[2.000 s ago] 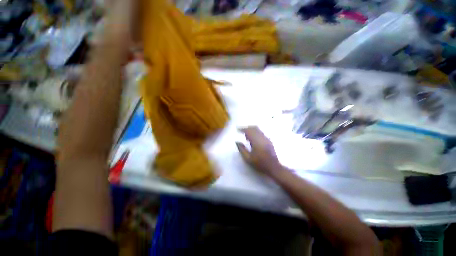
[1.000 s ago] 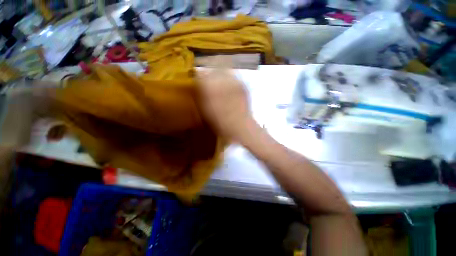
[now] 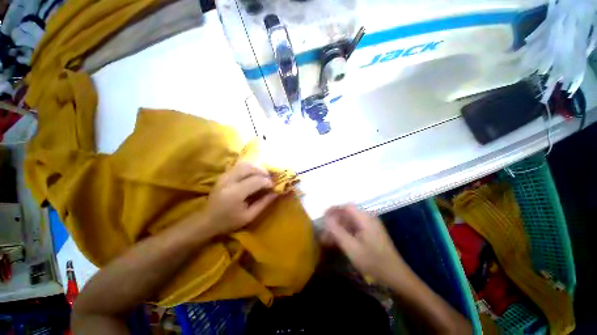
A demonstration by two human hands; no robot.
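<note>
A mustard-yellow garment (image 3: 163,163) lies bunched over the white table and hangs over its front edge. My left hand (image 3: 242,196) grips a gathered, folded edge of it, left of and below the needle area. My right hand (image 3: 353,235) is at the table's front edge, right of the cloth, blurred; whether its fingers hold anything cannot be told. The white sewing machine (image 3: 406,52) with a blue stripe and "JACK" lettering stands behind. Its presser foot area (image 3: 317,118) is brightly lit, with no cloth under it that I can see.
A phone (image 3: 501,111) lies at the right of the table (image 3: 393,160). White strips (image 3: 560,46) hang at the machine's right end. A green basket (image 3: 540,209) with yellow bands (image 3: 504,229) and red pieces stands below right. A blue basket (image 3: 209,317) is below. More yellow cloth (image 3: 85,33) lies back left.
The view has turned and come closer to the machine. The garment has come down from the raised, spread hold onto the table's front. My right hand has moved off the cloth to the table edge.
</note>
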